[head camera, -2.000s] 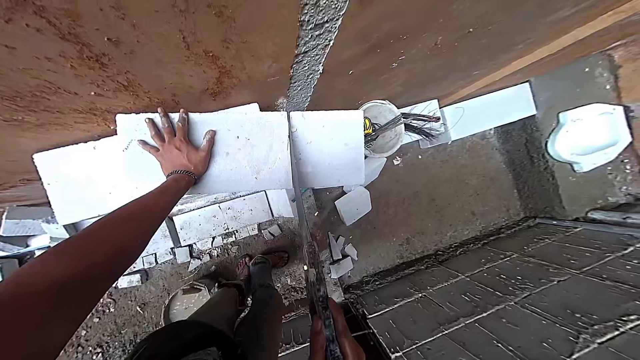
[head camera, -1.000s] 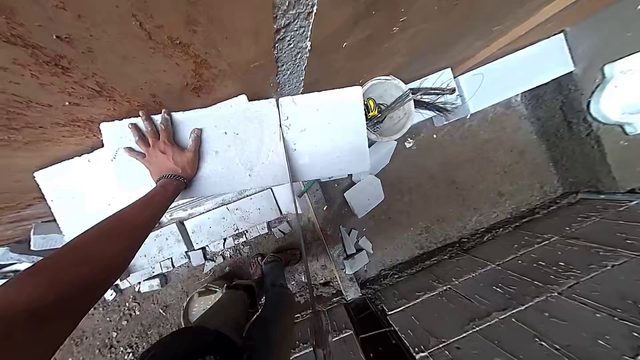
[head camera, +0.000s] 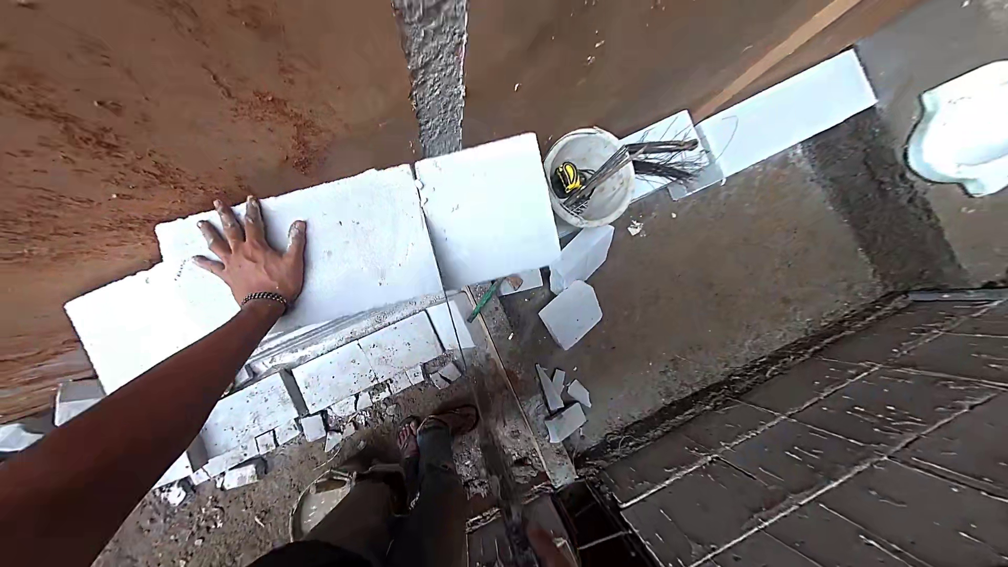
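Observation:
My left hand (head camera: 261, 264) lies flat with fingers spread on a white lightweight concrete block (head camera: 354, 244). A bracelet is on its wrist. To the right, another white block (head camera: 490, 213) stands beside a narrow dark line. Along this line runs the thin blade of what looks like a handsaw (head camera: 494, 449), seen nearly edge-on and blurred toward the bottom. My right hand (head camera: 547, 543), partly cut off at the bottom edge, is closed around its near end. A green-handled tool (head camera: 483, 302) lies just below the right block.
A white bucket (head camera: 610, 201) holds a yellow tape measure (head camera: 568, 179) and wires. White offcuts (head camera: 571, 315) and shards (head camera: 565, 424) lie on the floor. Below the blocks runs a low wall of white blocks (head camera: 402, 346). Brown tiles (head camera: 787, 465) and a white ceramic squat toilet (head camera: 965, 130) are at right.
The saw and my right hand have shifted along the dark line between the blocks. My left hand remains pressed on the white block. The view has tilted and shifted.

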